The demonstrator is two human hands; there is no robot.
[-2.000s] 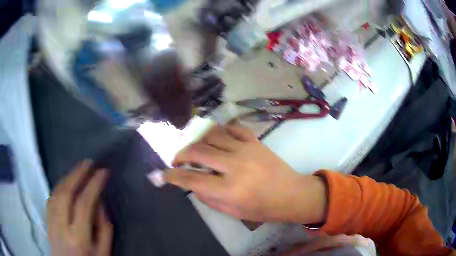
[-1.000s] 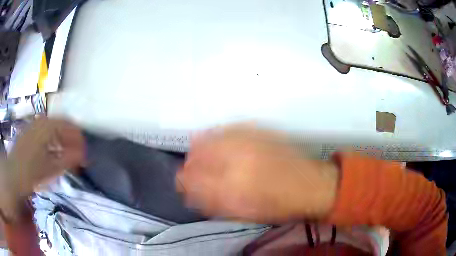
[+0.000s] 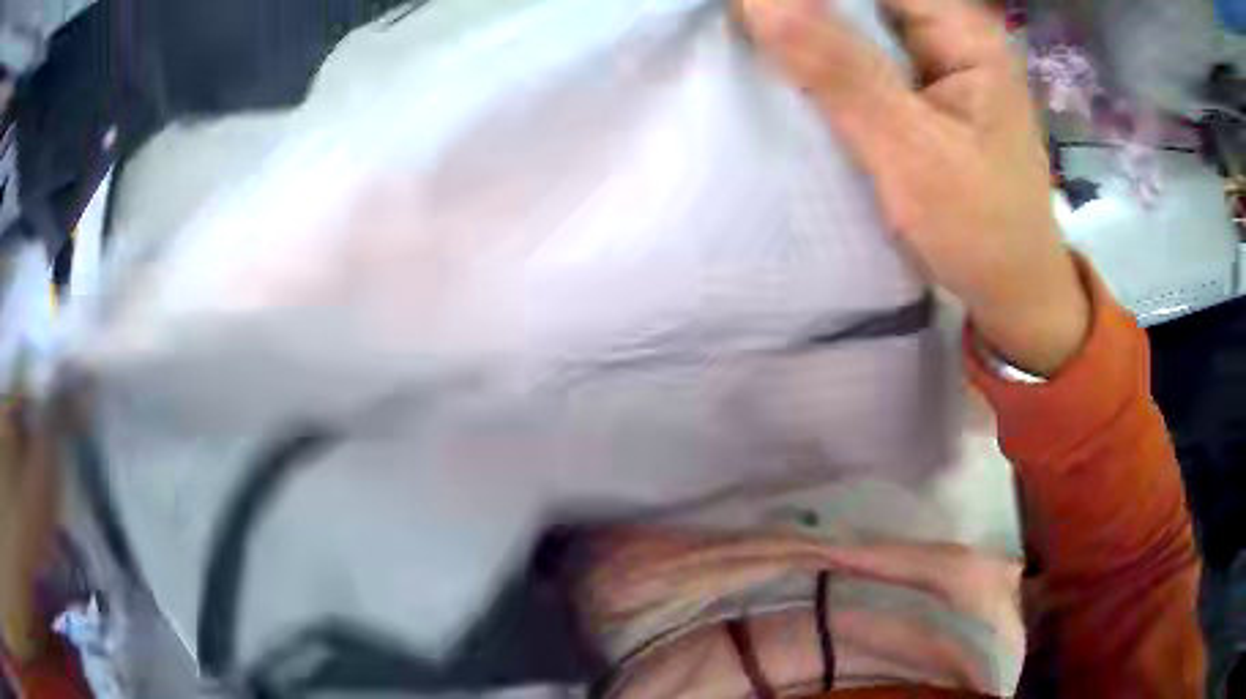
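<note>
A large pale grey-white cloth panel (image 3: 547, 273) with dark edge lines is held up across the middle of the view, blurred. My right hand (image 3: 943, 150) grips its upper right edge between thumb and fingers. My left hand (image 3: 34, 505) is at the far left edge, blurred and partly cut off, beside the cloth's left end; its grip cannot be made out. The cloth hides most of the white table.
Pink-and-white labels (image 3: 1073, 82) lie in a loose heap at the upper right. The white table end (image 3: 1161, 239) shows below them. Dark cloth (image 3: 205, 55) is at the upper left. Dark grey and pale layers hang at the lower left by the lap.
The hands were low at the table edge over dark and pale cloth. My right hand has risen to the upper right, and a pale panel is now lifted and spread over the table.
</note>
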